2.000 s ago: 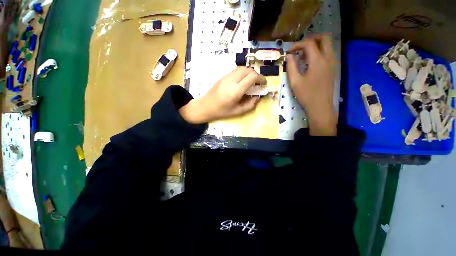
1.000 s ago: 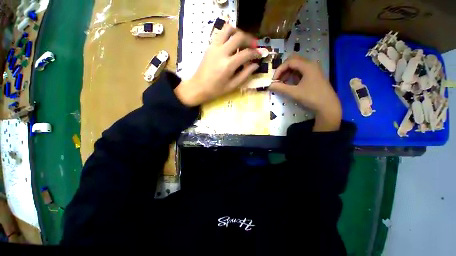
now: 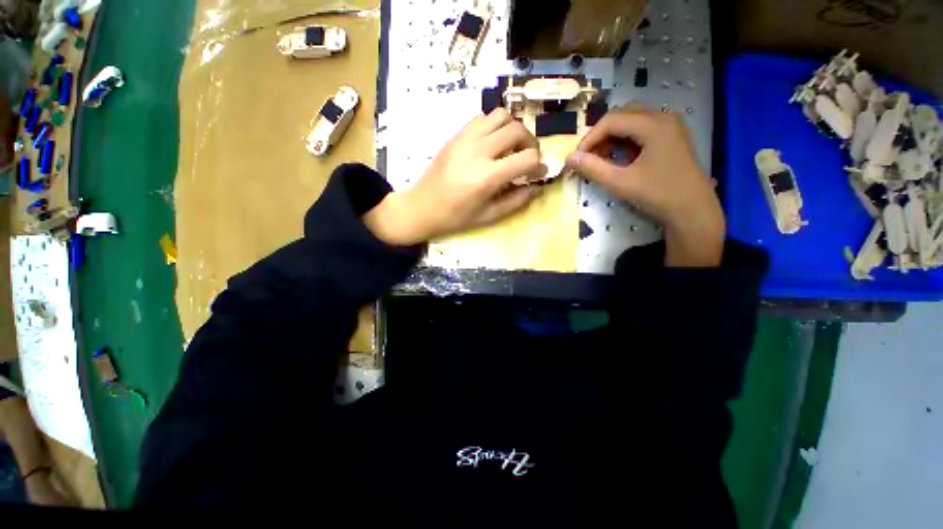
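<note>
A beige plastic part (image 3: 553, 90) lies across the top of the fixture (image 3: 556, 125), which has black blocks at its sides and middle. My left hand (image 3: 470, 178) holds a second beige part (image 3: 550, 165) just below the fixture, over the yellow sheet (image 3: 517, 236). My left fingers cover the part's left end. My right hand (image 3: 646, 170) is at that part's right end, with thumb and forefinger pinched together. Whether a small piece is between those fingertips cannot be told.
A blue tray (image 3: 739, 207) at right holds one separate beige part and a heap of others. Beige parts with black pads lie on flattened cardboard (image 3: 238, 207) and the perforated plate (image 3: 445, 114). The taped box (image 3: 589, 26) stands behind the fixture. Another person's arm shows at lower left.
My left hand has moved down off the fixture, uncovering the part lying there. My right hand stays close to the second part's right end. The whole view has shifted slightly.
</note>
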